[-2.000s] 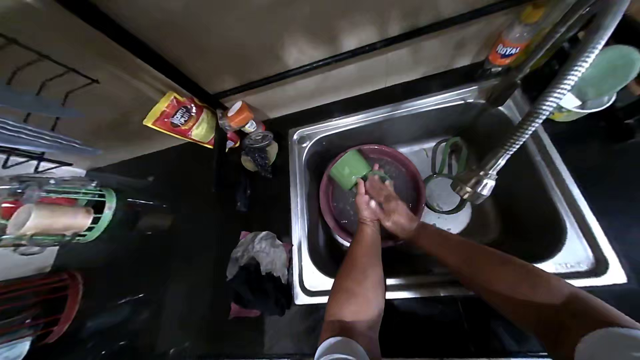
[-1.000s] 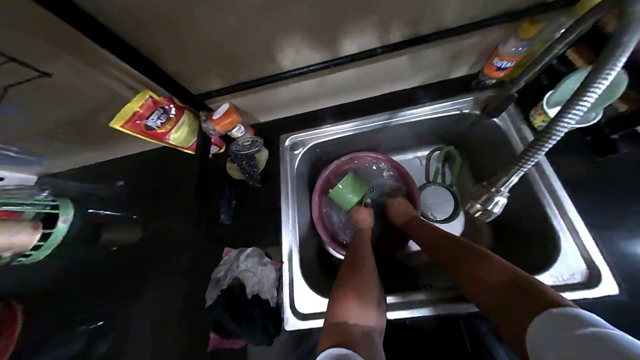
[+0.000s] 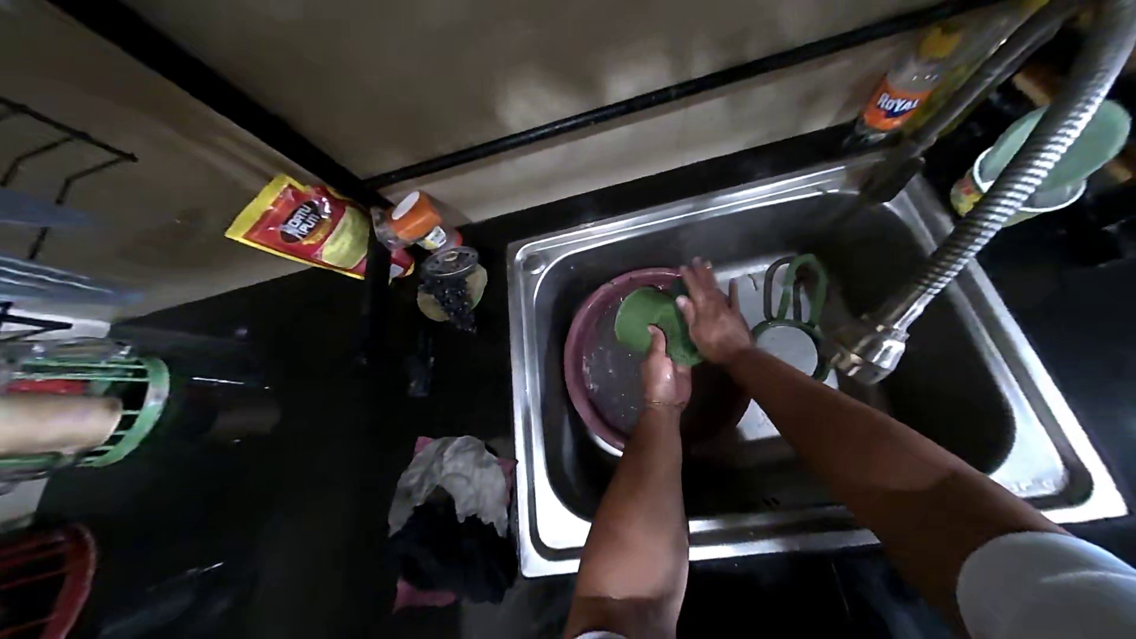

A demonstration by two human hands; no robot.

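Over a maroon basin [image 3: 581, 377] of water in the steel sink, my left hand [image 3: 664, 377] grips a green cup or small bowl [image 3: 641, 317] by its near side, thumb on top. My right hand [image 3: 713, 315] lies against the right side of the green piece, its fingers spread; a dark patch, perhaps a scrubbing pad, shows by its fingertips. To the right of the basin, green-handled items, one with a round white face [image 3: 787, 348], rest on a white surface in the sink.
The flexible metal faucet [image 3: 874, 342] reaches over the sink from the right. Crumpled cloths [image 3: 457, 479] lie left of the sink's rim [image 3: 525, 426]. Behind are a pouch [image 3: 311, 226], an orange-capped bottle [image 3: 415, 219], a soda bottle [image 3: 896, 98] and a tub [image 3: 1021, 186]. A green rack [image 3: 155, 413] stands left.
The hands have come up out of the basin water. The green piece has turned and now shows a round face, and the right hand has opened out beside it.
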